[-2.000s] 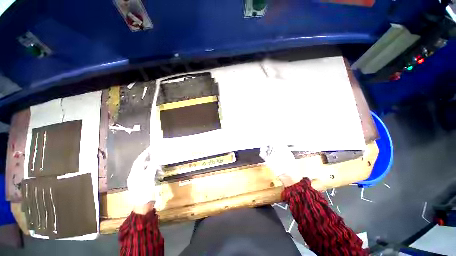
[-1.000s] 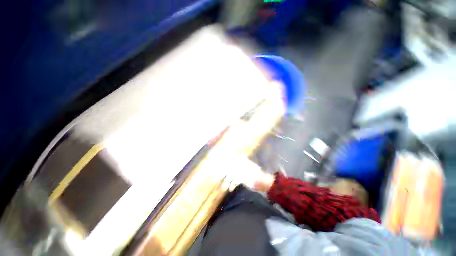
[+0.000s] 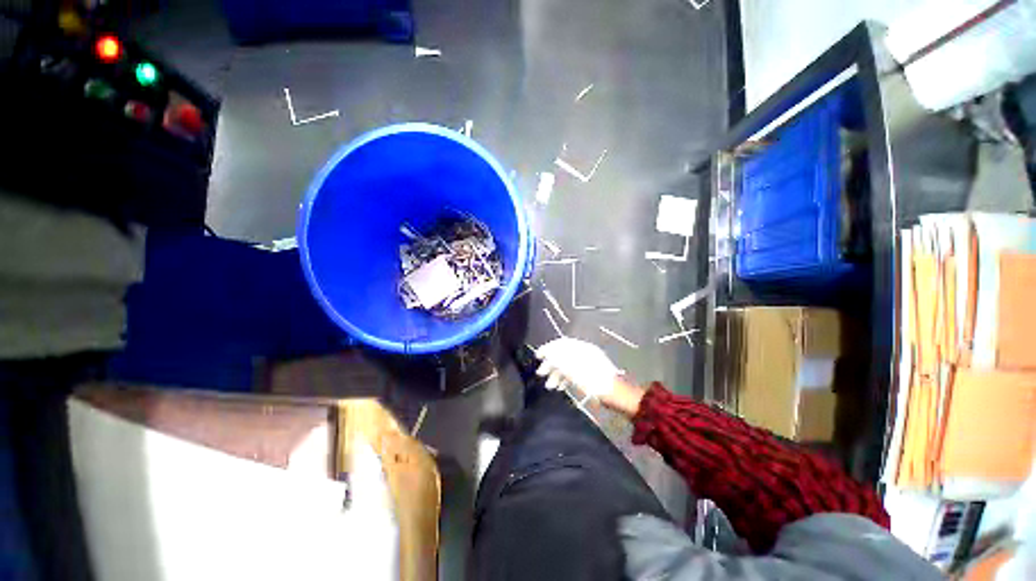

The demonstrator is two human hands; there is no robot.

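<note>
My right hand [image 3: 577, 369], in a white glove, is over my dark trouser leg, just below and right of the blue waste bin. Its fingers are partly curled and too blurred to tell whether they hold anything. My left hand is out of the picture. The round blue bin [image 3: 352, 255] stands open on the floor, with scraps and a pale square piece [image 3: 432, 281] at its bottom. The white sheet [image 3: 227, 499] lies on the press board at the lower left, beside the pale wooden edge [image 3: 411, 488].
White strips litter the grey floor [image 3: 636, 114]. At right a dark-framed rack holds a blue crate [image 3: 784, 210] and a cardboard box [image 3: 784, 363]. Orange panels [image 3: 983, 414] lie at the far right. Lit press controls [image 3: 125, 68] are at the upper left.
The view has swung right from the press board to the bin and floor. My left hand has left the picture. My right hand is away from the board, by my leg.
</note>
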